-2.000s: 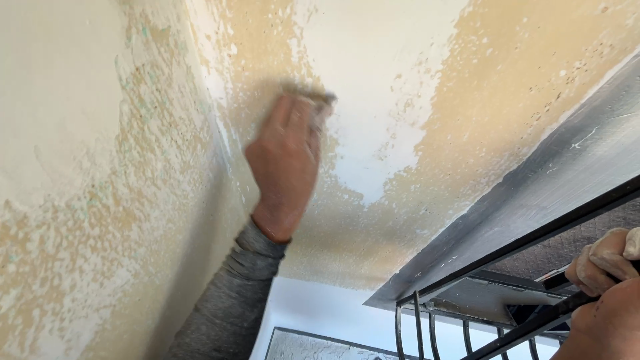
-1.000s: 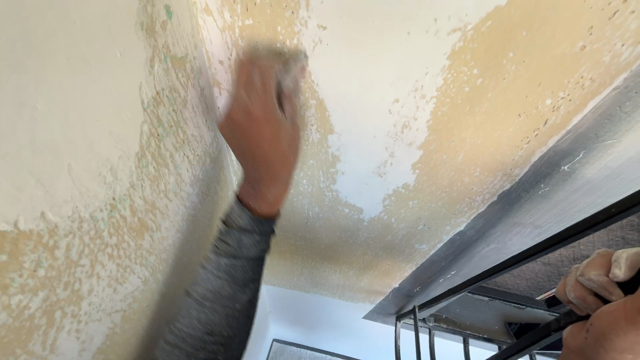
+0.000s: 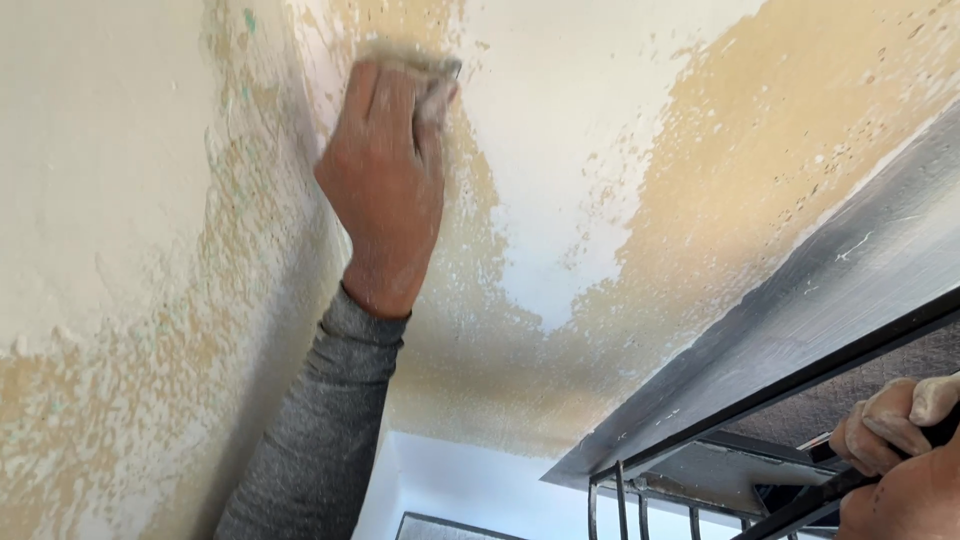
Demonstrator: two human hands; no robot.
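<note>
My left hand [image 3: 390, 180], in a grey long sleeve, is raised to the patchy plastered surface overhead [image 3: 555, 187]. Its fingers are closed on a thin, flat pad [image 3: 409, 56], blurred by motion; whether this is folded sandpaper or a scraper I cannot tell. Pad and fingertips are against the tan and white surface, near the corner where it meets the left wall [image 3: 97, 150]. At the lower right edge, my right hand [image 3: 892, 435], dusted white and partly out of frame, is wrapped around a black metal bar [image 3: 817, 495].
A black metal railing [image 3: 621, 495] with upright bars runs along the bottom right. Above it, a glossy grey painted band [image 3: 750, 322] borders the overhead surface. Dark quilted-looking material [image 3: 847, 375] lies behind the rail. A dark-edged frame [image 3: 450, 529] shows at the bottom.
My left hand has moved up and to the left over the surface with the pad still in it. My right hand stays on the bar.
</note>
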